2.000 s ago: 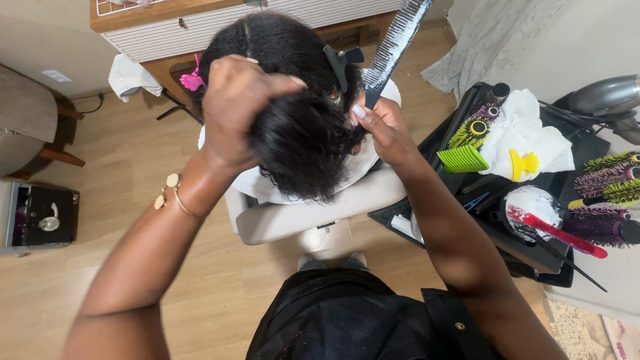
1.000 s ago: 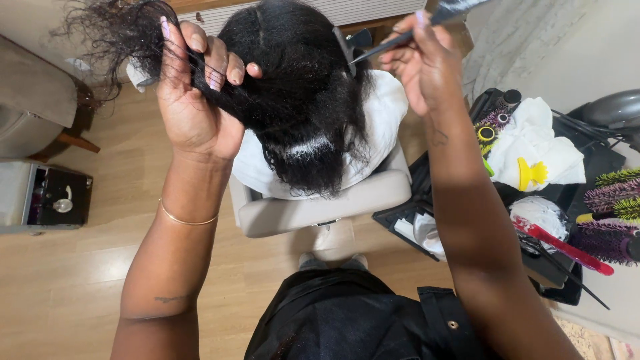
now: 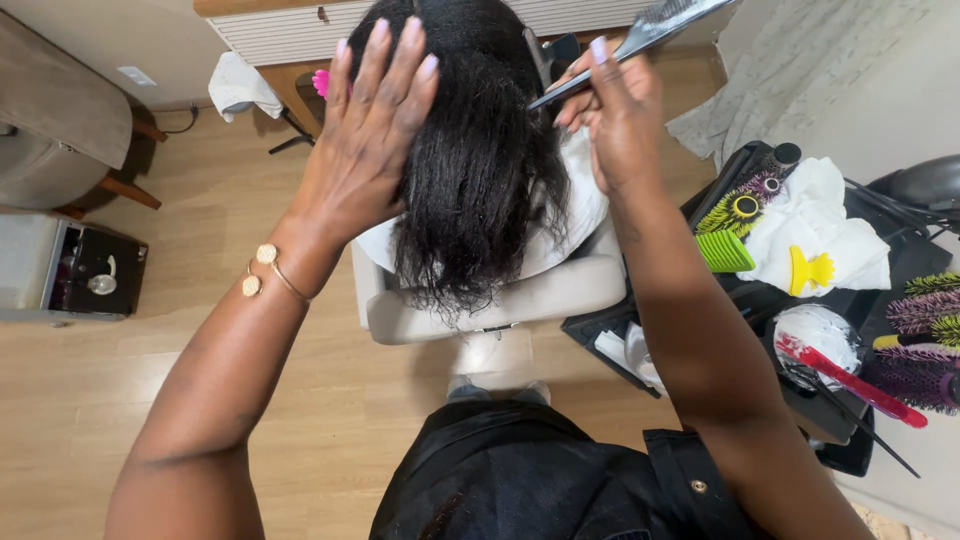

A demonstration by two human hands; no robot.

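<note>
A seated person's dark hair (image 3: 472, 165) hangs loose over the back of the head, above a white cape or towel (image 3: 581, 195). My left hand (image 3: 371, 127) lies with spread fingers along the left side of the hair, gripping nothing that I can see. In my right hand (image 3: 619, 112) is a dark tail comb (image 3: 652, 31), its teeth coated with white cream and its pointed tail touching or close to the hair at the right. A dark hair clip (image 3: 551, 56) sits beside that tail. Part of a pink clip (image 3: 322, 82) shows left of the head.
A black trolley (image 3: 911, 259) at the right carries round brushes (image 3: 731, 210), a white cloth (image 3: 817, 225), a yellow claw clip (image 3: 811, 270), a green comb (image 3: 724, 251) and a bowl of white cream (image 3: 817, 337) with a red brush (image 3: 855, 379). The beige chair back (image 3: 502, 300) stands before me.
My left hand has let go of the lifted section of hair, which now falls over the back of the head. Since the previous frame that hand has moved right, onto the hair.
</note>
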